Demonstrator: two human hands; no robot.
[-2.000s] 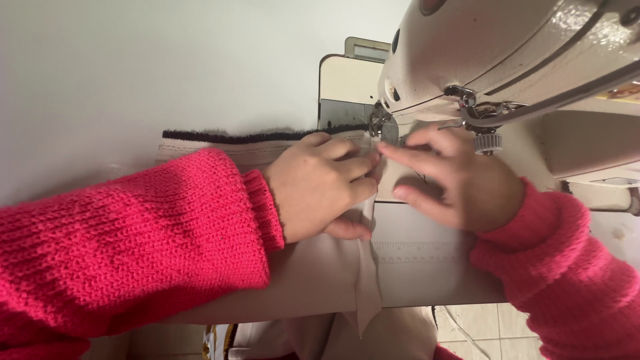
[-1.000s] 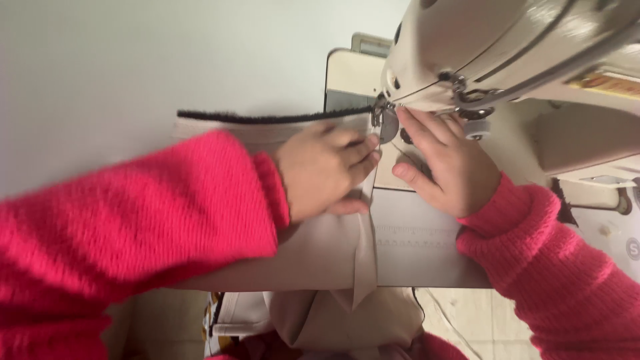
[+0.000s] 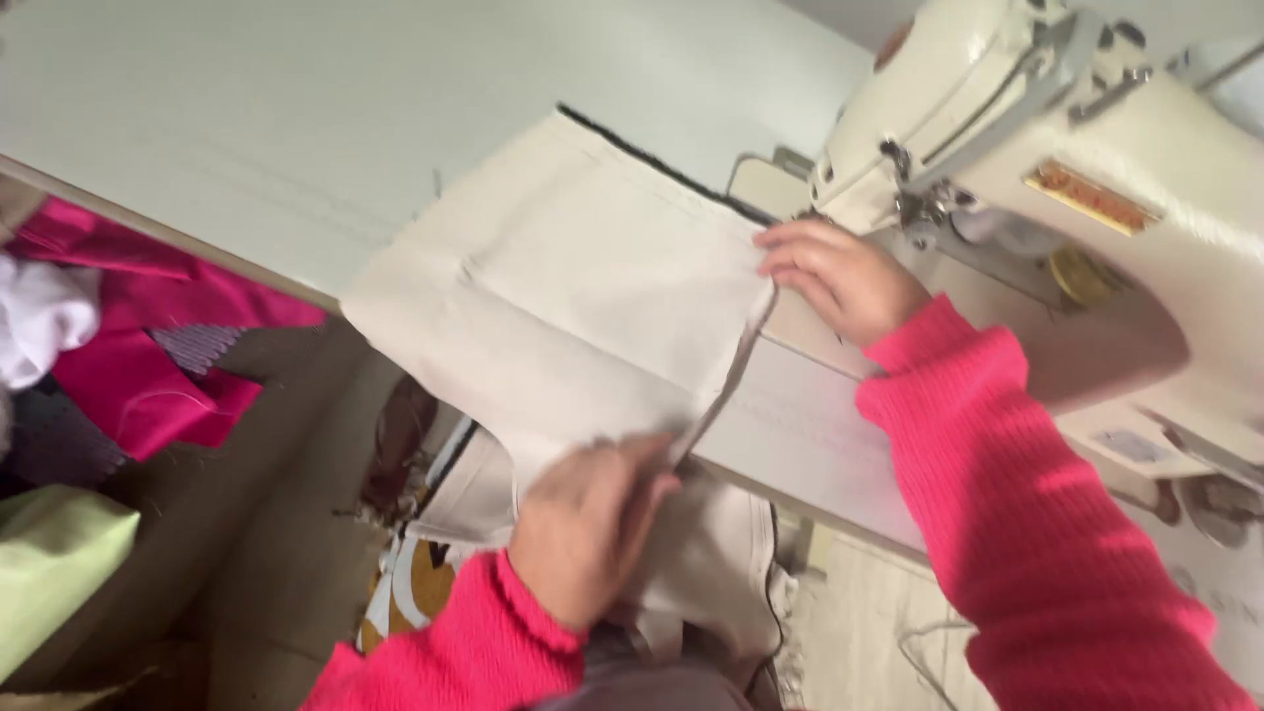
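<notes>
A light beige fabric panel point(image 3: 592, 286) with a dark overlocked top edge lies on the sewing machine table and hangs over its front edge. My right hand point(image 3: 839, 276) pinches the panel's upper right corner, just left of and below the needle area of the white sewing machine point(image 3: 1076, 178). Lower down, my left hand point(image 3: 592, 523) grips the same folded right edge between thumb and fingers, near the table's front edge; it is somewhat blurred. The presser foot is mostly hidden behind the right hand and the machine head.
More beige fabric point(image 3: 711, 553) with dark edging hangs below the table's front edge point(image 3: 829, 509). At the left below the table are pink cloth pieces point(image 3: 138, 365), white cloth point(image 3: 44, 316) and pale green fabric point(image 3: 59, 563). The pale tabletop point(image 3: 296, 118) extends to the upper left.
My left hand has moved down along the fabric's edge, away from the needle area. The panel now lies spread out and slanted. The view has shifted and turned.
</notes>
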